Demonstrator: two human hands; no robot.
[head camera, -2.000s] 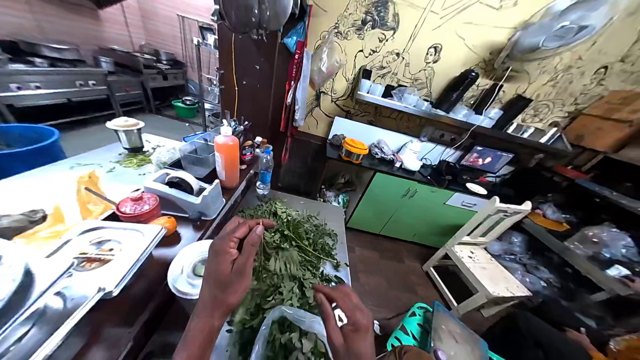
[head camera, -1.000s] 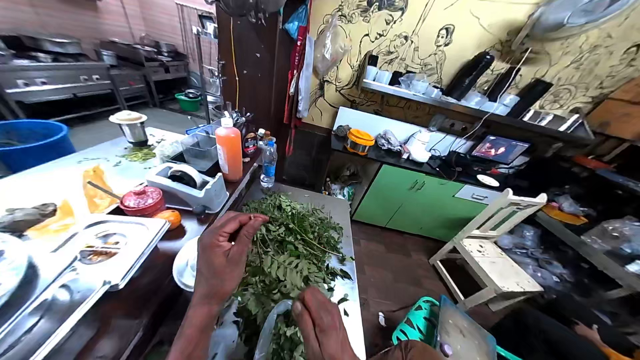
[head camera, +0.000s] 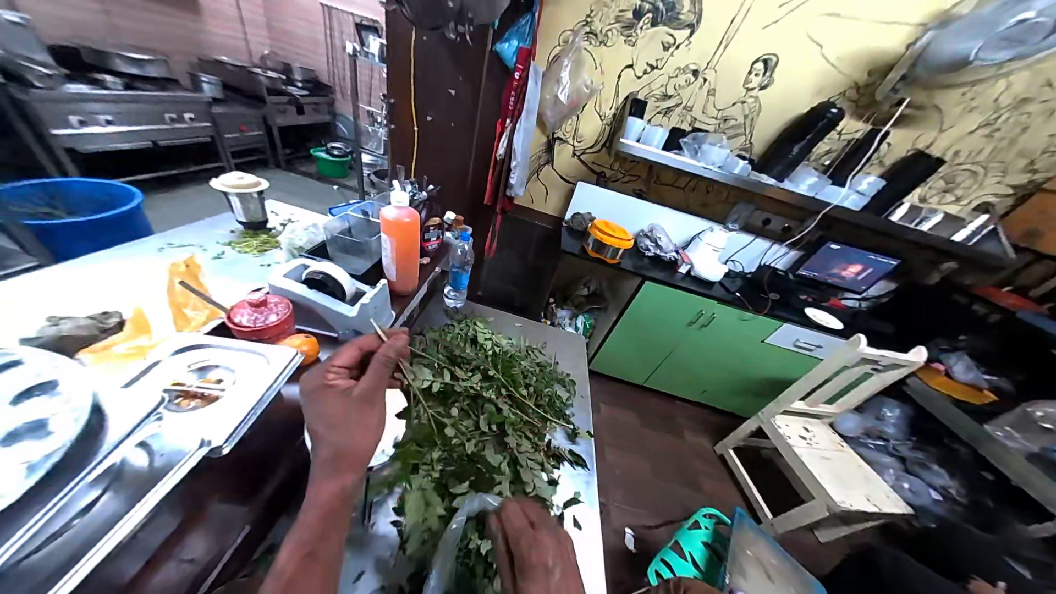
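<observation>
A large heap of leafy green stems lies on a metal table. My left hand, raised at the heap's left edge, pinches a thin stem between thumb and fingertips. Low in the view, my right hand is over leaves at the mouth of a clear plastic bag; its fingertips are partly hidden, so I cannot tell whether they grip anything. A white plate shows partly behind my left wrist.
Left of my hand are a steel tray with a lid, a red pot, a tape dispenser and an orange bottle. A water bottle stands behind the heap. A white chair is at right.
A pale stem end now sticks up from my left fingertips. My right hand has moved from beside the bag's mouth to over the leaves there.
</observation>
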